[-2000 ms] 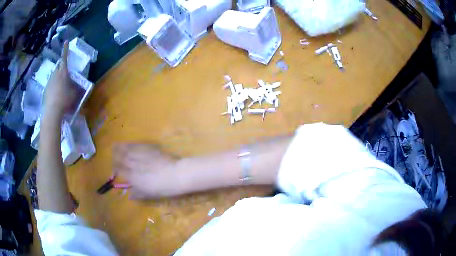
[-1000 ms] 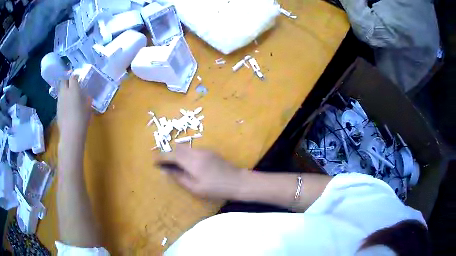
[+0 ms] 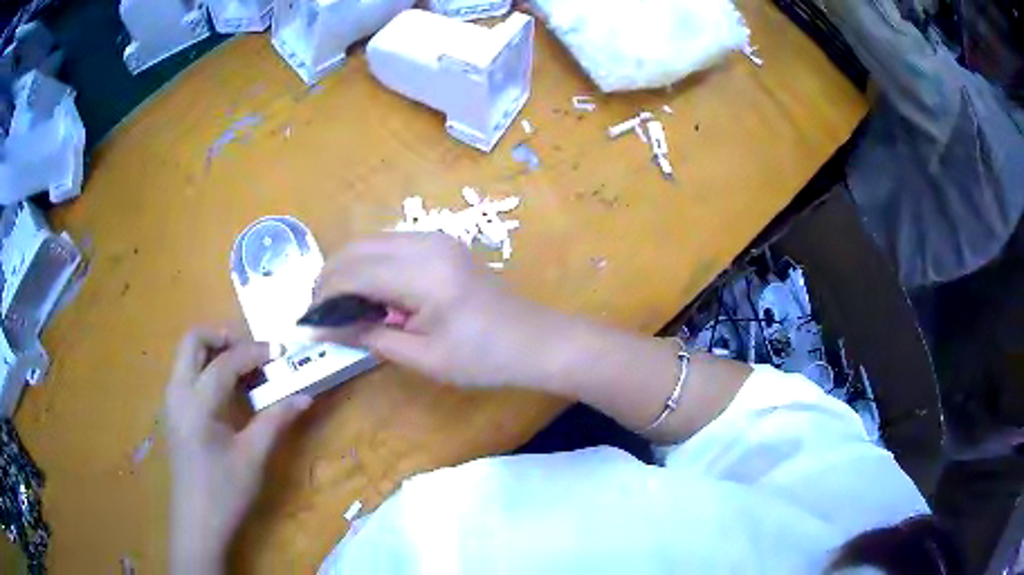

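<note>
A white housing shell lies on the bench in front of me, its rounded end with the circular recess pointing away and its box end near me. My left hand grips the box end at its left corner. My right hand holds a small dark hand tool with a pink-red part near the fingers, its dark tip over the shell. The right fingers hide part of the shell. Whether they also hold a small insert cannot be told. A pile of small white inserts lies just beyond my right hand.
More white housings stand at the far edge and at the left. A puffy whitish bag lies at the back, with stray inserts near it. A carton of white parts is at the right. Dark metallic parts lie lower left.
My left hand has come back from the far left housings with a shell, now in front of me. My right hand has moved over it with the tool.
</note>
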